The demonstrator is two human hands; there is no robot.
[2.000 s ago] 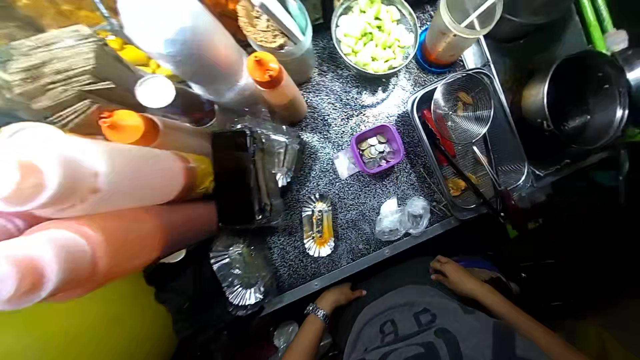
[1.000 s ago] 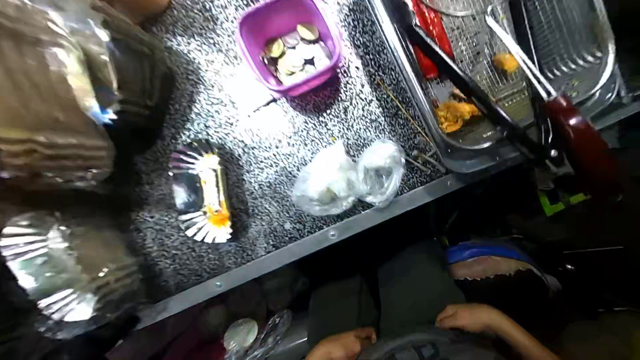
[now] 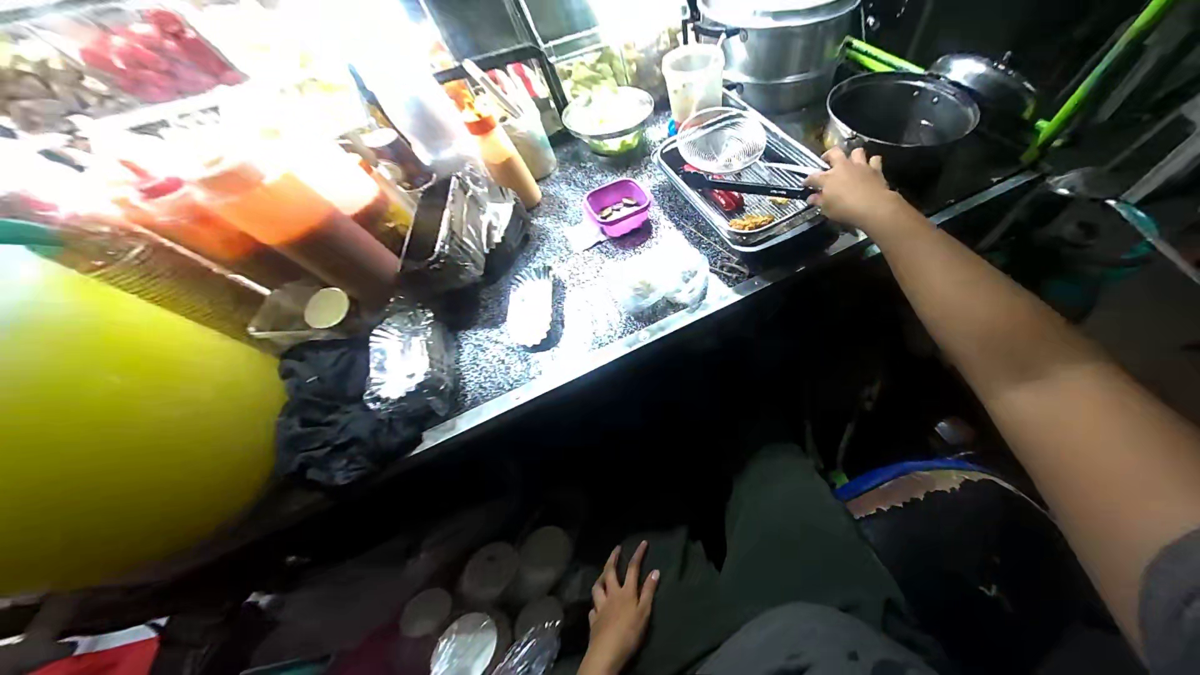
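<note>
My right hand [image 3: 851, 189] reaches across the counter to the right end of a metal tray [image 3: 786, 232]. Its fingers are at the handles of black tongs [image 3: 745, 185] and a wire mesh strainer [image 3: 722, 141]; whether they grip either cannot be told. Red-handled utensils [image 3: 727, 200] and fried food bits [image 3: 752, 222] lie on the tray's rack. Low in the view, my left hand [image 3: 621, 605] rests on my thigh, fingers spread, holding nothing. A foil tray [image 3: 531, 307], a purple tub of coins [image 3: 618, 208] and clear plastic bags [image 3: 661, 277] are on the speckled counter.
Sauce bottles [image 3: 503, 155] and stacked containers [image 3: 448, 225] crowd the left, beside a large yellow rounded object [image 3: 122, 422]. A bowl of chopped vegetables [image 3: 608, 119] stands at the back. A dark pot [image 3: 902, 111] and a steamer pot [image 3: 780, 52] are right. The counter's metal edge [image 3: 581, 364] runs diagonally.
My right hand has moved from my lap up to the tray's handles. My left hand remains low by my leg. The view has shifted widely.
</note>
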